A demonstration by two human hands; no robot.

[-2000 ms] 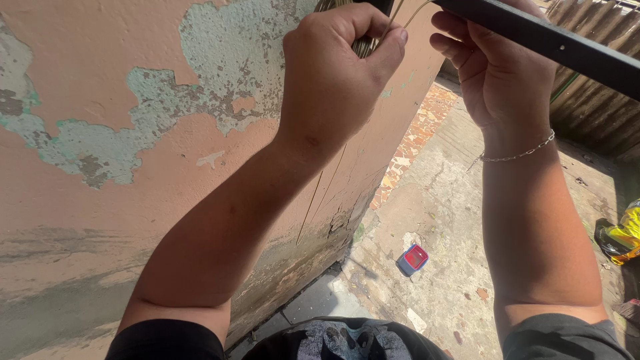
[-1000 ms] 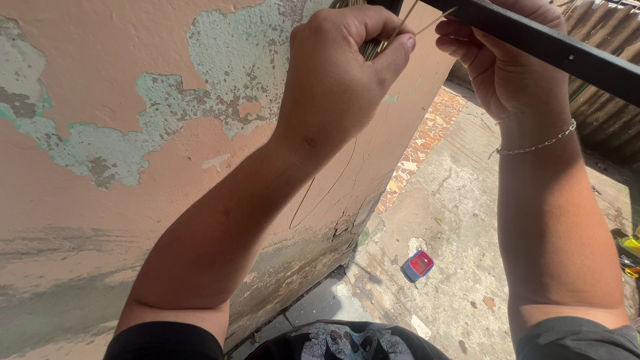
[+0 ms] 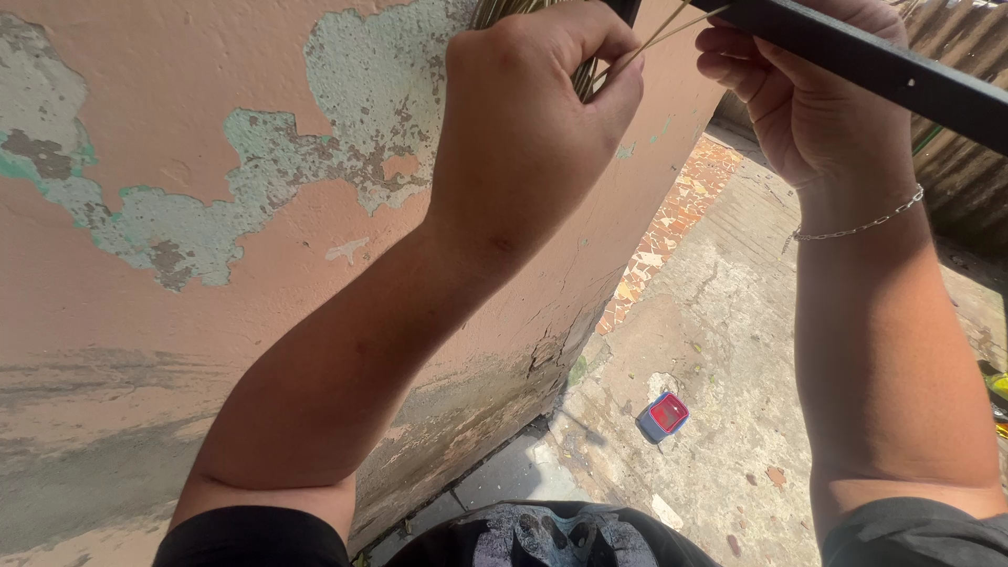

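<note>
At the top centre, my left hand (image 3: 535,102) holds a bundle of thin straw-coloured strands (image 3: 504,11) against the painted wall. Two strands (image 3: 669,30) run from its thumb and index finger toward the upper right, up to a dark flat bar (image 3: 866,59). Beneath and behind that bar is my right hand (image 3: 827,102), its fingers curled, with a chain bracelet at the wrist. The bar partly hides the right fingertips, so whether they grip the bar or a strand cannot be told. The top of the bundle lies outside the view.
A peeling pink wall (image 3: 315,315) fills the left side. On the concrete floor (image 3: 709,339) below stands a small blue and red container (image 3: 664,416). Corrugated sheeting (image 3: 961,173) is at the upper right, and a yellow object (image 3: 998,384) lies at the right edge.
The thin strand that hung down the wall below my left hand no longer shows. My left hand keeps its hold on the bundle.
</note>
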